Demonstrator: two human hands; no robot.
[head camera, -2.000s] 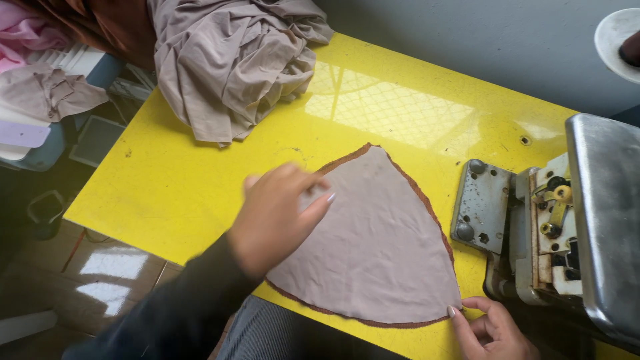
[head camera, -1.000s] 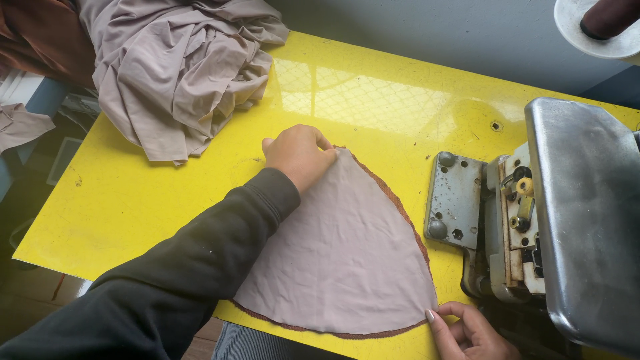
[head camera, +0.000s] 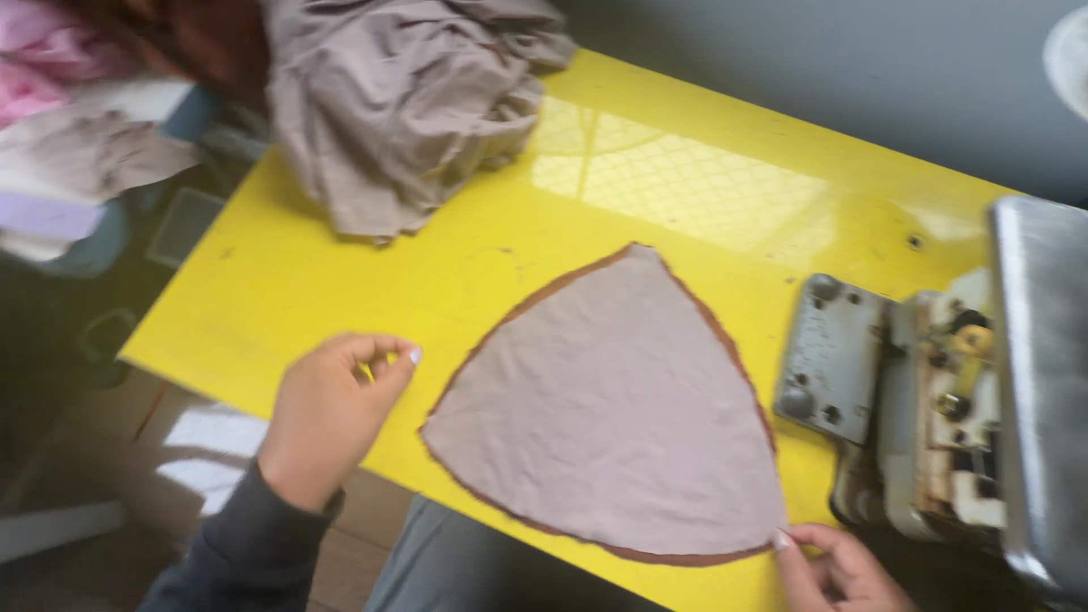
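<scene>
A rounded-triangle fabric piece (head camera: 612, 416), mauve on top with a brown layer showing along its edges, lies flat on the yellow table (head camera: 323, 289). My left hand (head camera: 340, 408) hovers left of it, thumb and forefinger tips close together, touching no cloth; whether they meet is unclear. At the near right corner, my right hand (head camera: 837, 565) pinches the layered fabric between thumb and finger. Just right of the cloth is a sewing machine (head camera: 952, 408) with a flat metal plate and a shiny metal cover.
Crumpled mauve fabric (head camera: 408, 110) is heaped at the table's far left. Beyond the left edge are pink cloth (head camera: 51, 59) and another mauve piece (head camera: 110, 153). A grey wall (head camera: 807, 76) runs behind the table. Part of a white disc (head camera: 1073, 64) shows at upper right.
My left hand has left the cloth's top corner, where it rested a second ago, and moved toward me and left. My right hand stays at the near right corner. The view has shifted.
</scene>
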